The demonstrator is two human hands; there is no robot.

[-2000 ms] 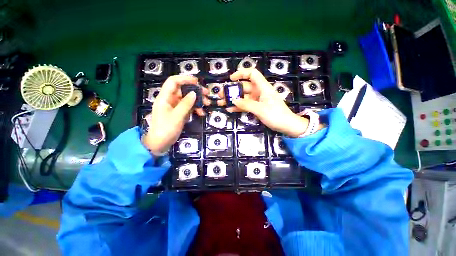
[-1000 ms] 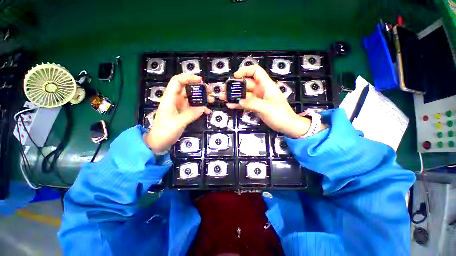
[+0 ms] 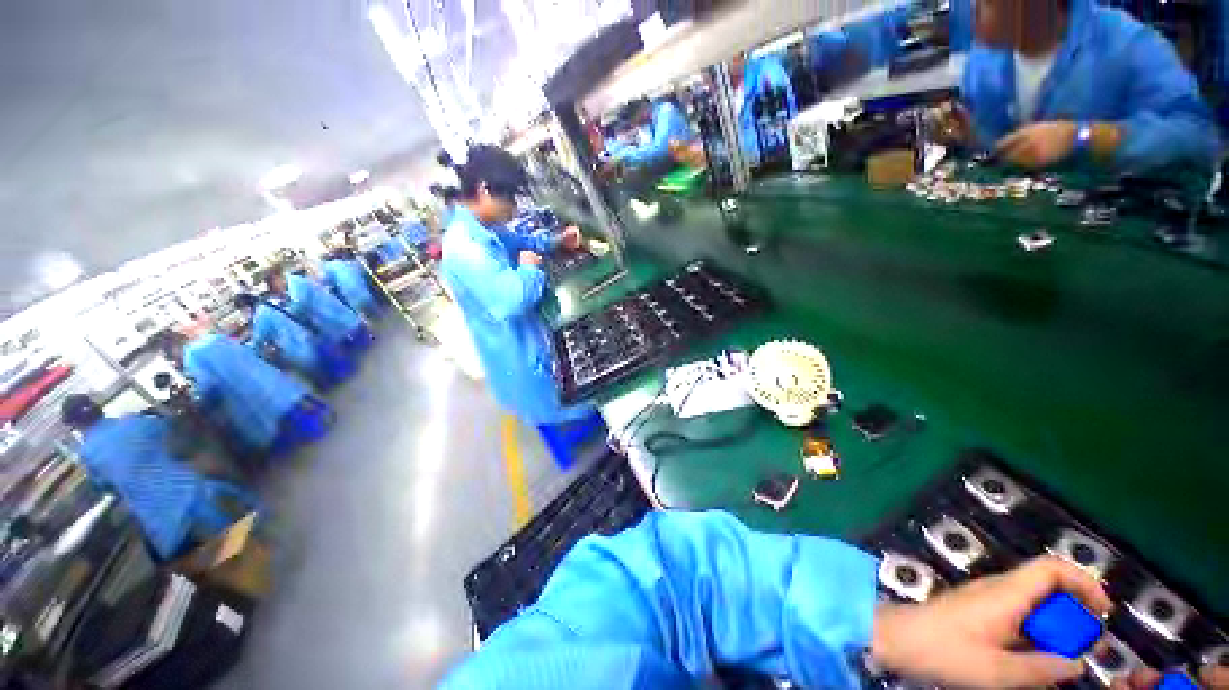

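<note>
My left hand (image 3: pixel 991 627) is at the lower right, holding a smartwatch unit (image 3: pixel 1063 624) with its screen lit plain blue, above the blister tray (image 3: pixel 981 534). At the bottom right corner, a small part of my right hand (image 3: pixel 1140 679) shows, cut off by the picture's edge. It is at a second unit (image 3: pixel 1177 682), also lit blue and mostly out of the picture. The tray's visible pockets hold silvery units with dark round centres; its right and lower parts are cut off.
A cream fan (image 3: pixel 790 382), a gold-orange piece (image 3: pixel 820 458) and loose watches (image 3: pixel 775 491) lie left of the tray. Another filled tray (image 3: pixel 658 324) lies further along the bench. A person in blue (image 3: pixel 492 290) stands there. Another person's hands (image 3: pixel 1045 143) work across the bench. An aisle runs at left.
The view has swung left and up, from the tray to the aisle and coworkers. The held screens, showing white text one second ago, are now plain blue. My right hand has mostly left the picture.
</note>
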